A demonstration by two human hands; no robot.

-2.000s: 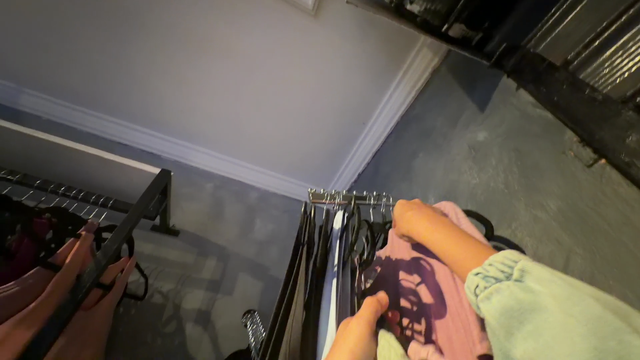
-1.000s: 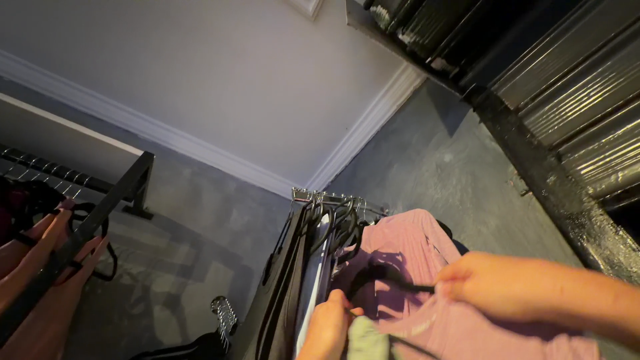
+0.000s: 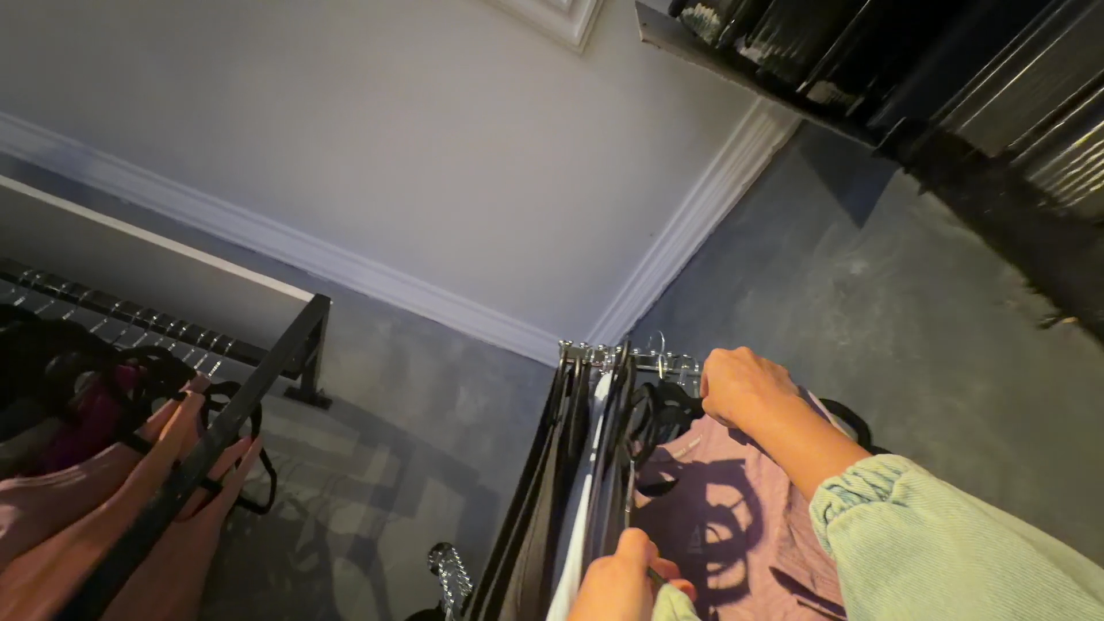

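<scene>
My right hand (image 3: 743, 386) is raised at the right end of a chrome hanging rail (image 3: 681, 362), its fingers closed over the top of a hanger by a pink garment (image 3: 716, 483). Lower down, my left hand (image 3: 625, 580) grips a thin dark strap or hanger part, with a bit of pale green fabric beside it. Black hangers (image 3: 664, 414) crowd the rail between the hands. Left of them hang dark garments (image 3: 539, 509) and one white garment (image 3: 582, 509). The pink garment's lower part is out of view.
A black metal rack (image 3: 216, 431) with pink and dark clothes (image 3: 78, 509) on hangers stands at the left. Another chrome rail end (image 3: 450, 573) shows at the bottom. Dark ridged panels (image 3: 949, 95) hang at the upper right, beside grey walls and white moulding (image 3: 707, 207).
My right hand has moved from the pink garment's side up to the rail. The pink garment, spread out to the right a second ago, now hangs nearer the rail. My left hand stays low.
</scene>
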